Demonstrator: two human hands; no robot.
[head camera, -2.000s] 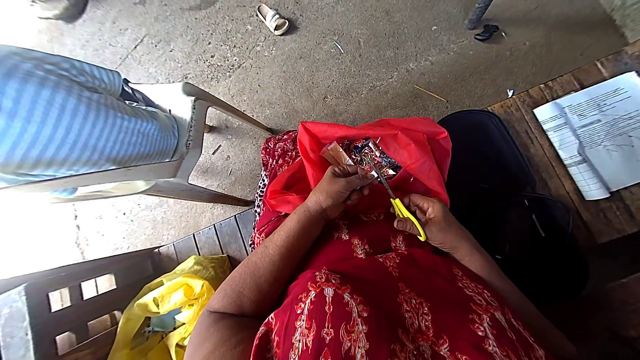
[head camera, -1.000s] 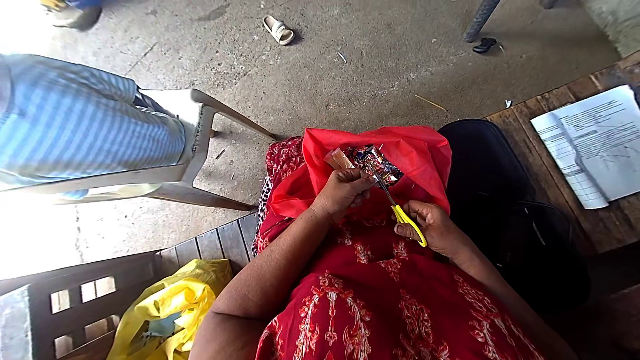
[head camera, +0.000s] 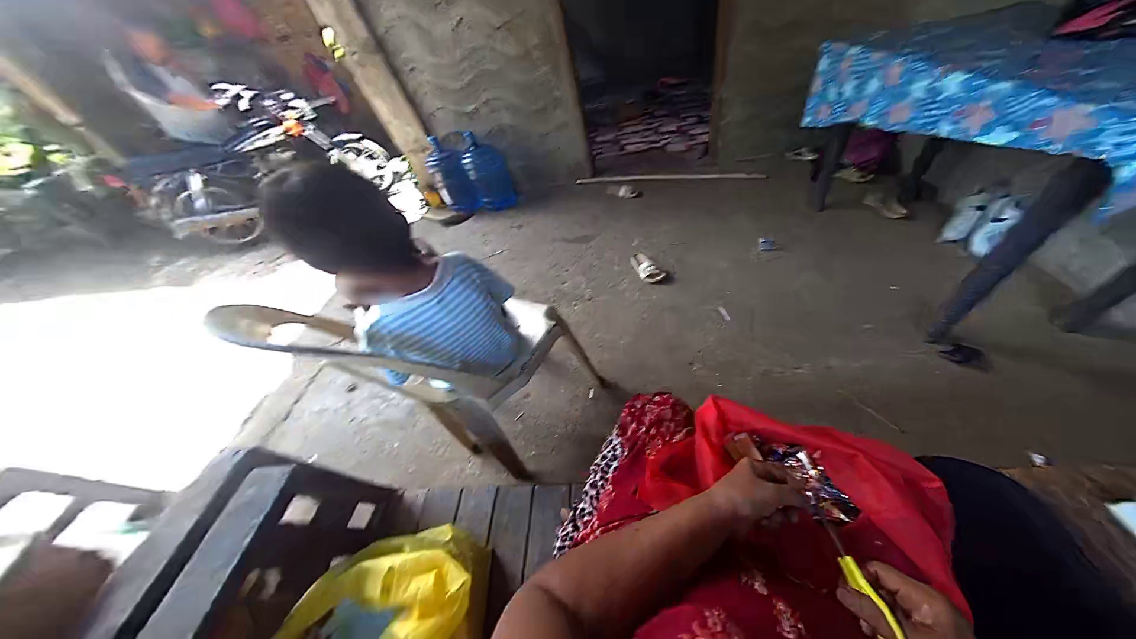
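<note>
A red bag (head camera: 887, 461) lies opened on the lap, over a red patterned garment, with small shiny wrapper pieces (head camera: 821, 488) inside it. My left hand (head camera: 759, 493) is at the bag's mouth, its fingers closed on a small brownish strip (head camera: 744, 446). In my right hand (head camera: 910, 599), at the lower right, are scissors with yellow handles (head camera: 859, 581); their blades point up toward the wrapper pieces, close to my left fingers. Whether the blades are apart is too small to tell.
A person in a striped shirt (head camera: 444, 315) sits on a plastic chair (head camera: 484, 390) at the left. A yellow plastic bag (head camera: 417, 577) rests on the wooden bench (head camera: 510, 524). Farther off are blue water jugs (head camera: 486, 173), a sandal (head camera: 648, 268) and a cloth-covered table (head camera: 958, 93).
The view has swung up and left, bringing in the doorway, jugs and table. Both hands remain at the red bag, still holding the strip and the scissors.
</note>
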